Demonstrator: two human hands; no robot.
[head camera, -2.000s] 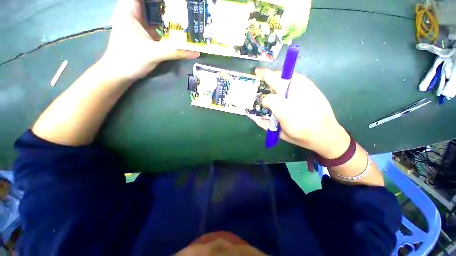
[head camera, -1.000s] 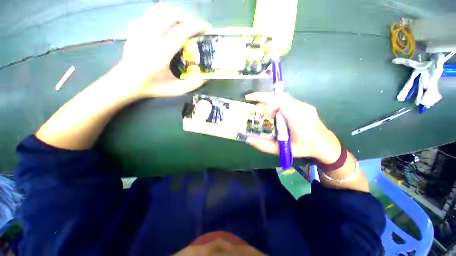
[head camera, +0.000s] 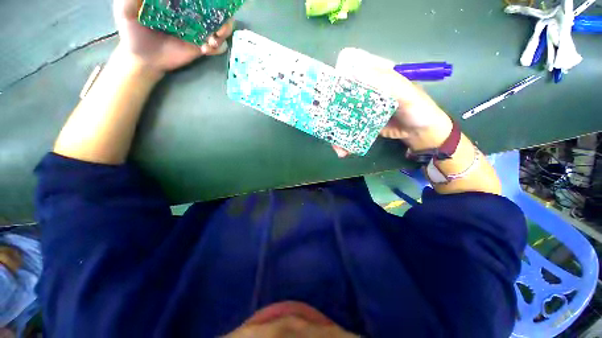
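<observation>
My right hand (head camera: 396, 96) holds a power supply board (head camera: 303, 92) by its right end, with the green solder side facing up and tilted down to the right. A purple marker pen (head camera: 426, 70) sticks out to the right from the same hand; its other end is hidden. My left hand (head camera: 158, 46) holds a second power supply board (head camera: 188, 16), green solder side up, cut off by the top edge. The two boards are apart.
Tweezers (head camera: 501, 97) lie on the dark green bench (head camera: 264, 152) at right. White gloves (head camera: 553, 36) lie beside a blue-handled tool (head camera: 587, 24). A yellow-green strip (head camera: 333, 8) is at the top. A small white strip (head camera: 90, 81) lies at left. A blue chair (head camera: 561, 264) stands lower right.
Both boards have been turned from component side up to solder side up. My left hand has moved up and left. The marker has swung from upright to pointing right.
</observation>
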